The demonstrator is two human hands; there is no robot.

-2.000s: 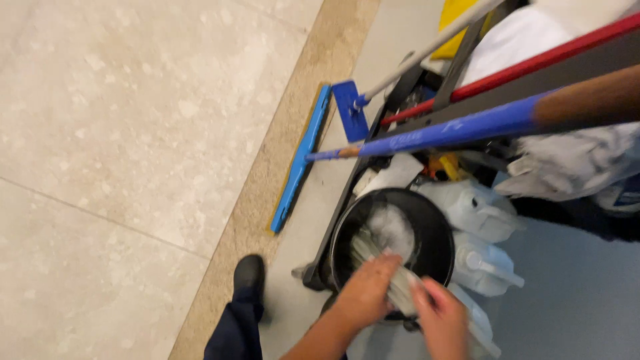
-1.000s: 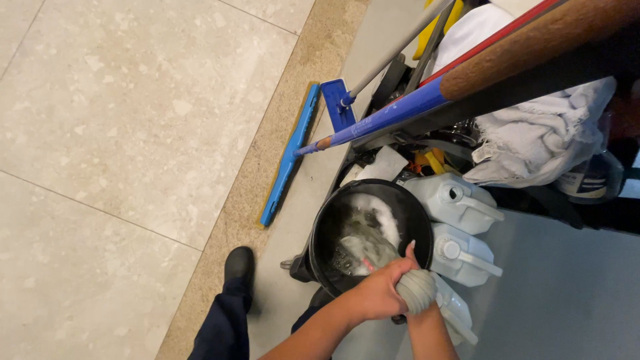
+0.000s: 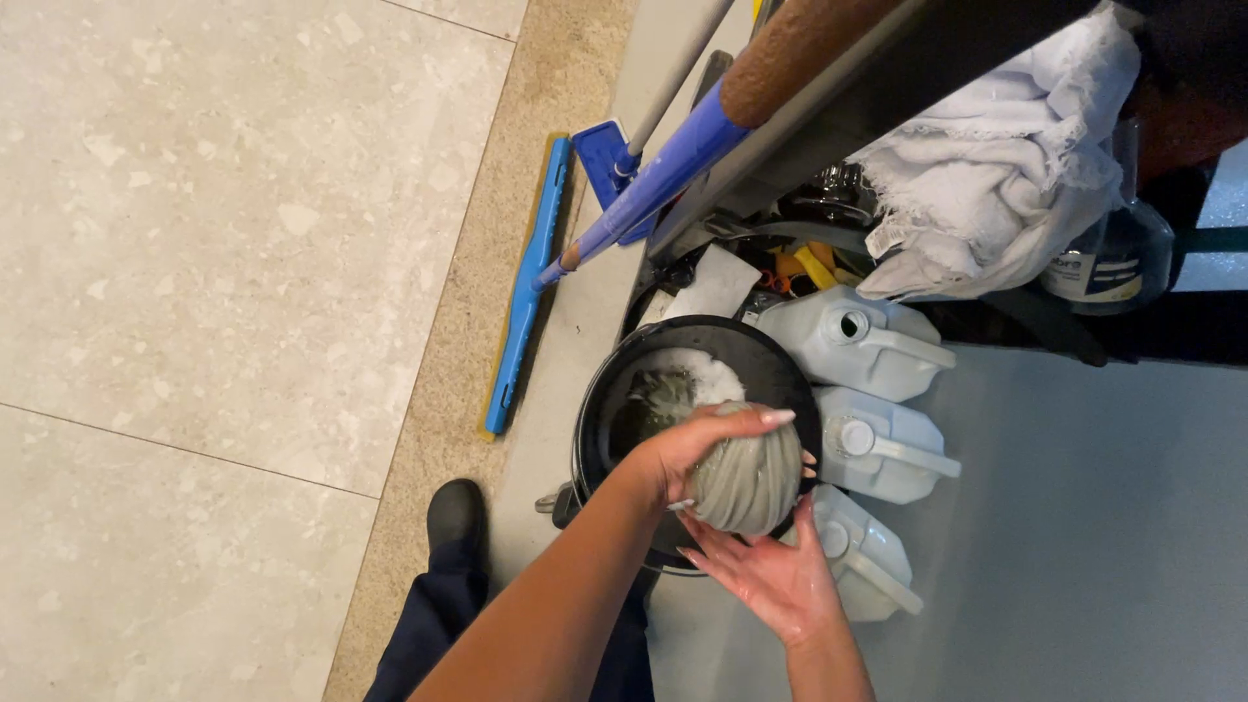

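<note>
Over a black bucket (image 3: 597,429) with foamy, murky water (image 3: 673,395), my two hands hold a wet, bunched grey-green cloth (image 3: 746,478). My left hand (image 3: 702,444) curls round its upper left side, thumb across the top. Below it my right hand (image 3: 765,575) is spread, palm up, with fingers touching the underside; some fingertips are hidden behind the cloth. The bucket's lower part is hidden by my hands and forearm.
Several white plastic jugs (image 3: 887,444) stand right of the bucket. A blue floor squeegee (image 3: 531,283) and a blue flat mop head (image 3: 604,166) rest on the floor above it. White rags (image 3: 1004,175) and a clear bottle (image 3: 1111,263) sit on a dark cart (image 3: 838,117).
The cloth, stretched between my hands two seconds ago and partly in the water one second ago, is now bunched into a ball above the bucket. My right hand has spread beneath it.
</note>
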